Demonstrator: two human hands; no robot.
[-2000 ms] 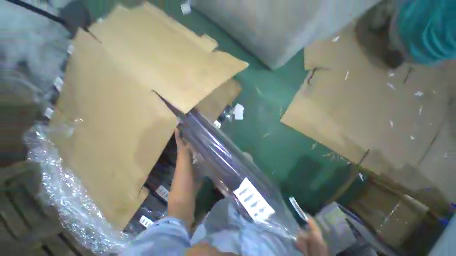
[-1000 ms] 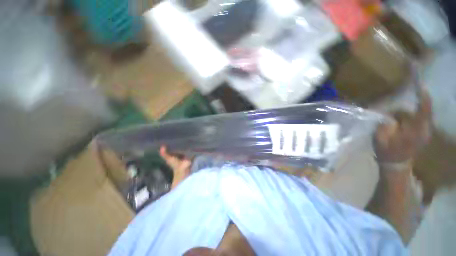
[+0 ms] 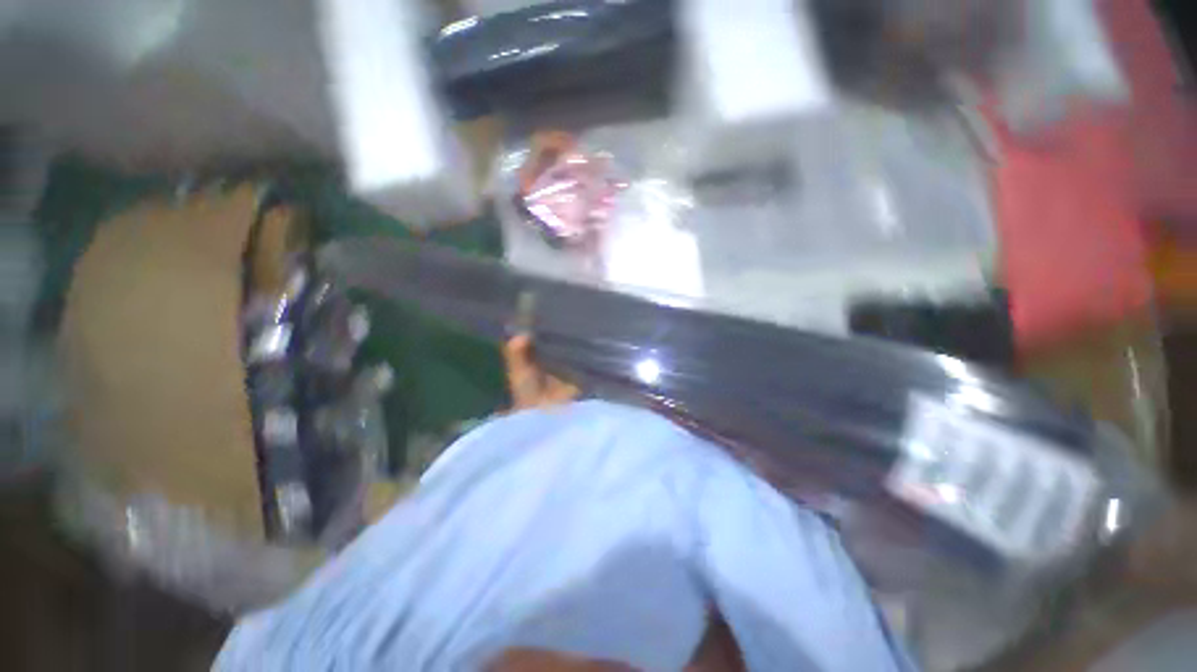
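Note:
The long bagged unit [image 3: 735,355] is a dark bar in a glossy clear bag, slanting from upper left to lower right in front of my body. A white slip with dark marks [image 3: 994,481] is near its right end. My left hand [image 3: 536,377] holds the unit from its near side, left of its middle; most of the palm is hidden behind it. My right hand cannot be seen; the unit's right end is blurred.
An accessory bag with pink contents [image 3: 572,197] and a white leaflet [image 3: 654,250] lie on the whitish stack [image 3: 866,184] beyond the unit. Another dark bagged unit [image 3: 565,53] and white foam blocks [image 3: 755,59] are behind. The red surface [image 3: 1070,223] is right; the divided carton [image 3: 164,355] is left.
The view has swung from the cardboard and green floor to the white stack. The held unit now slants down to the right. My right hand has dropped out of view.

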